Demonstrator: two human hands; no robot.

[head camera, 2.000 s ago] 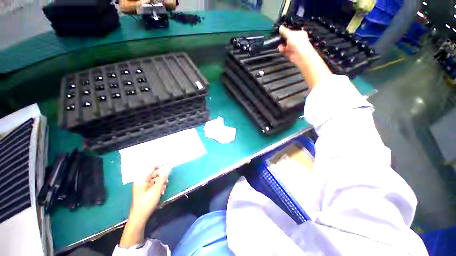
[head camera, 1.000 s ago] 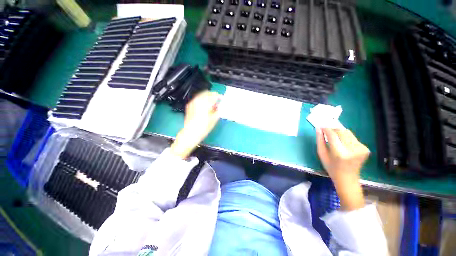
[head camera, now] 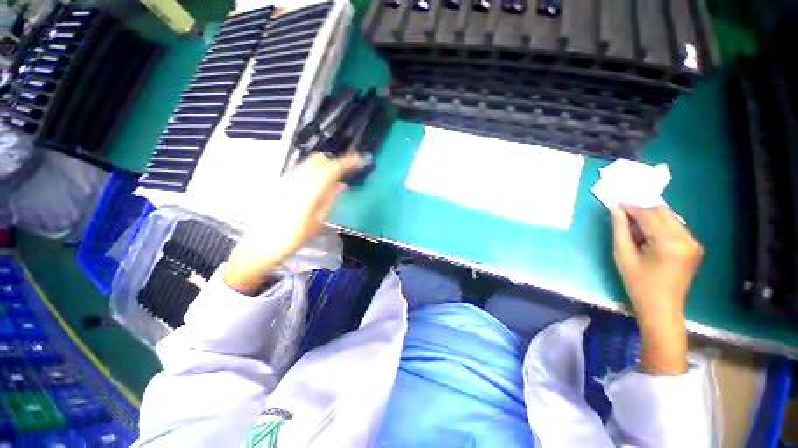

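Observation:
My left hand (head camera: 293,210) is over the right edge of the white carton (head camera: 206,171), its fingertips at the loose pile of black tubes (head camera: 346,122). A dark end shows at the fingertips; blur hides whether they grip it. My right hand (head camera: 658,258) pinches the lower edge of a crumpled white wipe (head camera: 632,184) on the green bench. The white paper sheet (head camera: 496,178) lies flat between my hands. The carton holds two rows of black tubes.
Stacked black pocket trays (head camera: 534,101) stand behind the sheet, more trays (head camera: 770,184) at right and a tray stack (head camera: 96,92) at far left. A plastic-lined crate of tubes (head camera: 171,297) is below the bench's left edge. Blue crates (head camera: 52,376) fill the lower left.
The view has shifted left, so bench things sit further right. My left hand has moved left and down relative to the tube pile. My right hand stays at the wipe.

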